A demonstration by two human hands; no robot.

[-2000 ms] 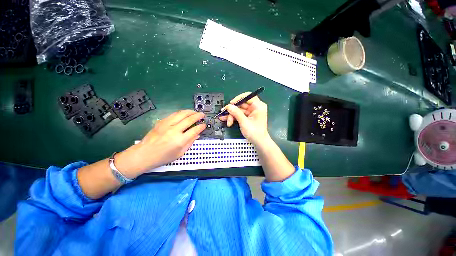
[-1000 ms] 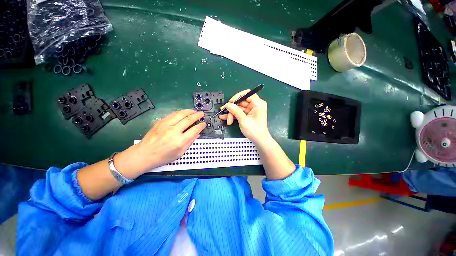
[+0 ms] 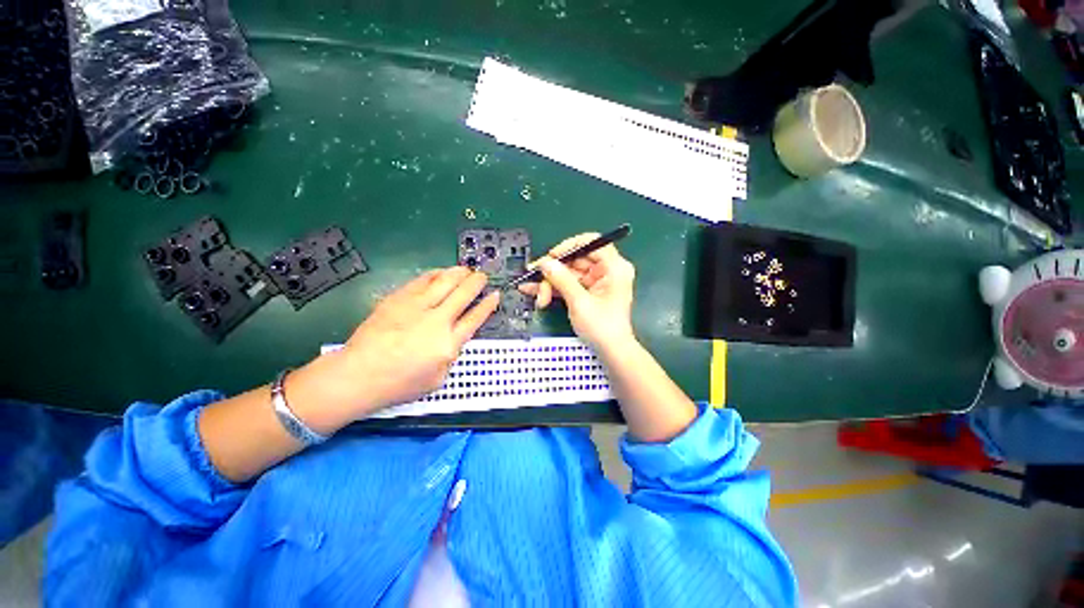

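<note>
Two dark plastic housings (image 3: 512,245) lie one above the other in front of me, just beyond the white adhesive dot sheet (image 3: 523,371). My left hand (image 3: 410,329) lies flat with its fingertips on the left side of the housings and covers part of them. My right hand (image 3: 597,293) holds a thin black pen-like tool (image 3: 591,247), perhaps tweezers, slanting with its tip down at the housings. Whether the tip holds a small part cannot be told. Three more housings (image 3: 312,264) with black rings fitted lie to the left.
A black tray (image 3: 833,289) with tiny metal parts stands at right. Spare dot sheets (image 3: 571,133) lie farther off, near a cream roll (image 3: 820,131) and a black stand (image 3: 799,62). A bag of rings (image 3: 166,71) is upper left; a desk fan (image 3: 1044,323) is far right.
The black tool in my right hand lies at a flatter slant. My left fingers have shifted slightly on the housings. The view has shifted a little.
</note>
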